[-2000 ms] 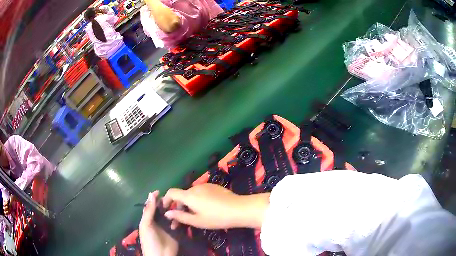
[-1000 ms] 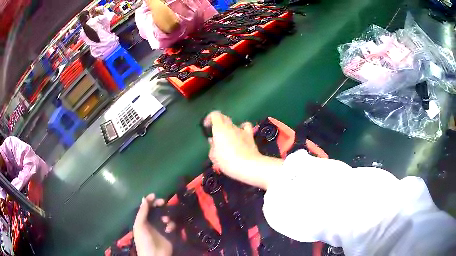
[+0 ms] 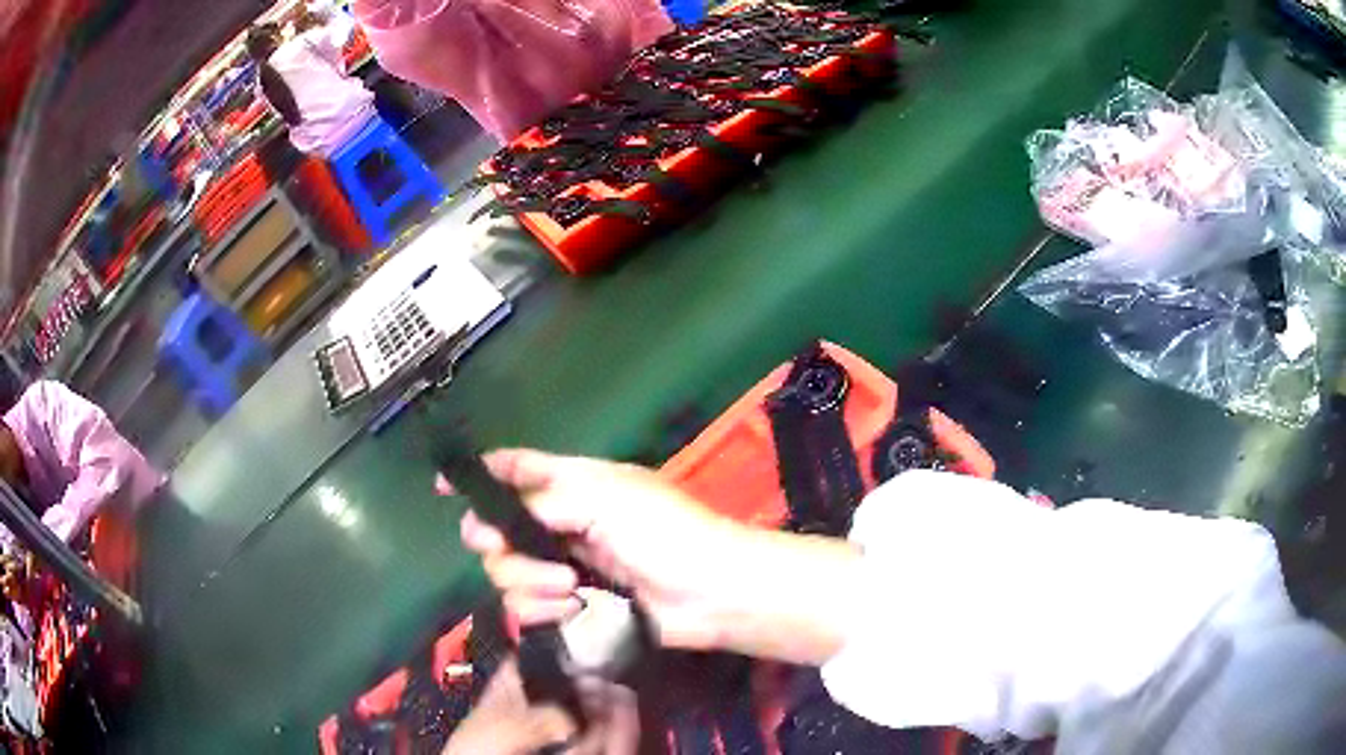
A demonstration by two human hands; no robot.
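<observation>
My right hand (image 3: 635, 553) grips a black watch strap (image 3: 509, 502) that slants down from its fingertips. My left hand (image 3: 509, 718), cut off by the bottom edge, meets it below and holds the lower strap (image 3: 546, 667). A pale, shiny round watch part (image 3: 598, 631) shows between the hands, blurred. Under and behind them is a red tray (image 3: 738, 460) with black watches; one watch (image 3: 815, 387) lies at its far corner and another (image 3: 908, 447) to its right. My right sleeve hides part of the tray.
Another red tray (image 3: 591, 244) full of black straps lies across the green bench, before a person in pink (image 3: 517, 59). A calculator (image 3: 399, 332) lies on papers at left. Crumpled clear bags (image 3: 1166, 221) lie at right. Blue stools (image 3: 387, 177) and other people are beyond.
My right hand has come back from the tray's far side to my left hand, and both now hold a watch. More bare red shows on the tray's far left part. The person in pink leans differently.
</observation>
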